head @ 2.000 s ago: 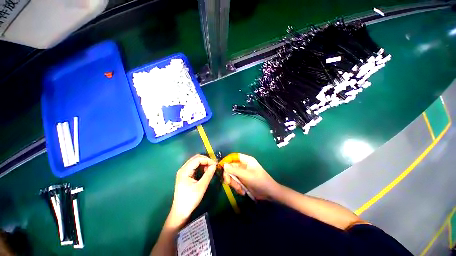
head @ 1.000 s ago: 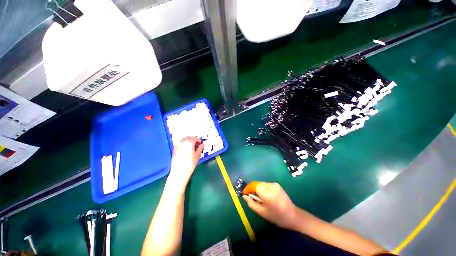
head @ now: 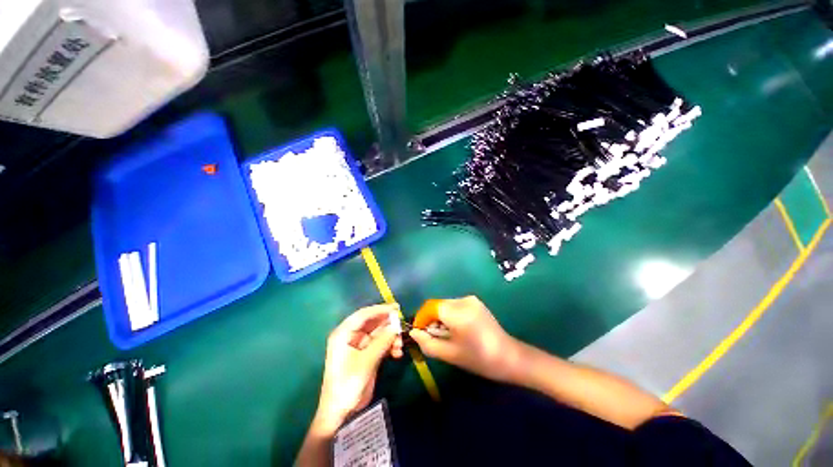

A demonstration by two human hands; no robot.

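Note:
My left hand (head: 361, 351) pinches a small white connector housing (head: 395, 321) between thumb and fingers. My right hand (head: 464, 336) is beside it, fingertips nearly touching the housing, and holds thin dark lead ends (head: 408, 326). An orange cover (head: 427, 313) shows at a right fingertip. A white piece shows along the right fingers. The exact contact between leads and housing is too small to tell. The smaller blue tray (head: 375, 232) holds many white housings, with a bare blue patch. A large pile of black leads (head: 548, 150) lies at the right, white connectors along its near edge.
The larger blue tray (head: 196, 283) holds white strips (head: 139, 287) and a red-orange piece (head: 210, 170). A harness bundle (head: 132, 410) lies at the lower left. A metal post (head: 379, 82) stands behind the trays. A white bin (head: 110, 68) hangs upper left. A printed label (head: 363, 440) is near my lap.
My left hand has moved from the smaller tray back to my right hand and now holds a white housing. The view has tilted down, so the hanging bin shows less.

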